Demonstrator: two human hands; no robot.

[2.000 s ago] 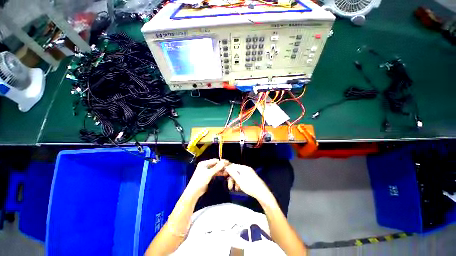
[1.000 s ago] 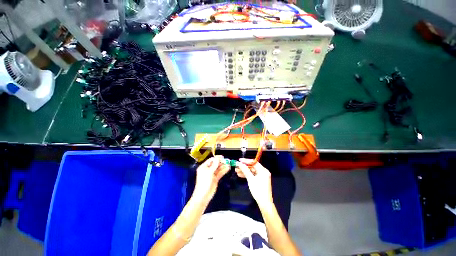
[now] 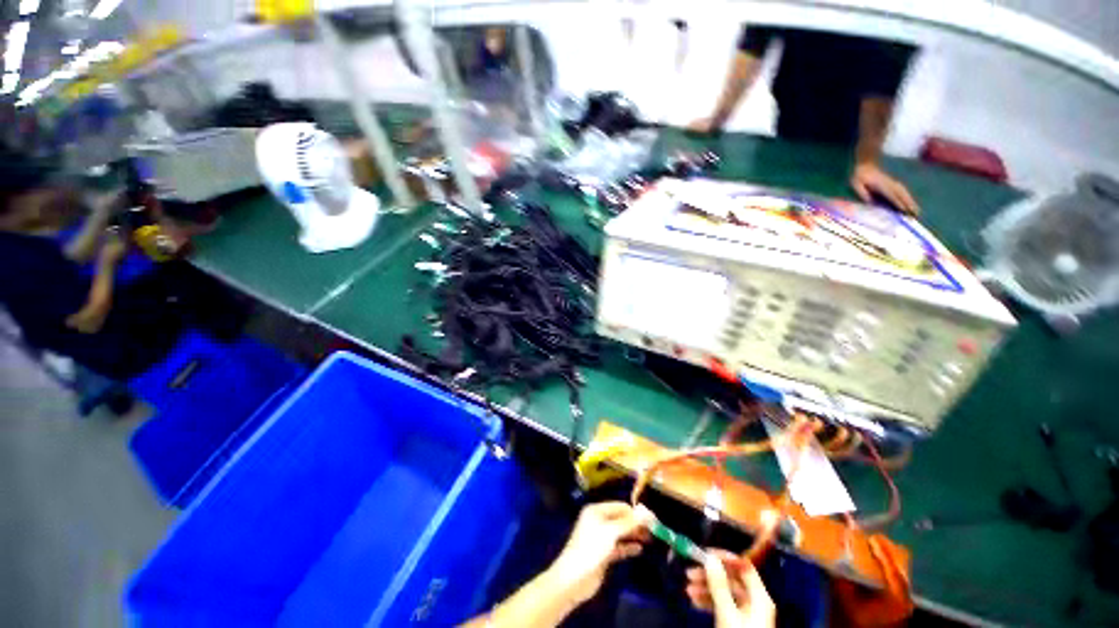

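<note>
A small green strip (image 3: 672, 537), blurred, spans between my two hands below the bench edge. My left hand (image 3: 604, 540) pinches its left end, and my right hand (image 3: 733, 589) holds its right end, near the picture's bottom. Orange and red test leads (image 3: 724, 450) run from the tester to the orange fixture strip (image 3: 687, 481) and down to my hands. The beige cable tester (image 3: 804, 319) stands behind the strip. The connector ends at my fingertips are too small and blurred to tell.
A black cable pile (image 3: 509, 294) lies left of the tester. A large blue tote (image 3: 313, 491) is below the bench at left. White fans (image 3: 313, 184) stand on both sides. A person in dark clothes (image 3: 841, 86) stands behind the bench; another person (image 3: 74, 282) is at far left.
The view has swung left and tilted, bringing two people into sight. The green strip, hidden two seconds ago, shows between my hands, which still hold it.
</note>
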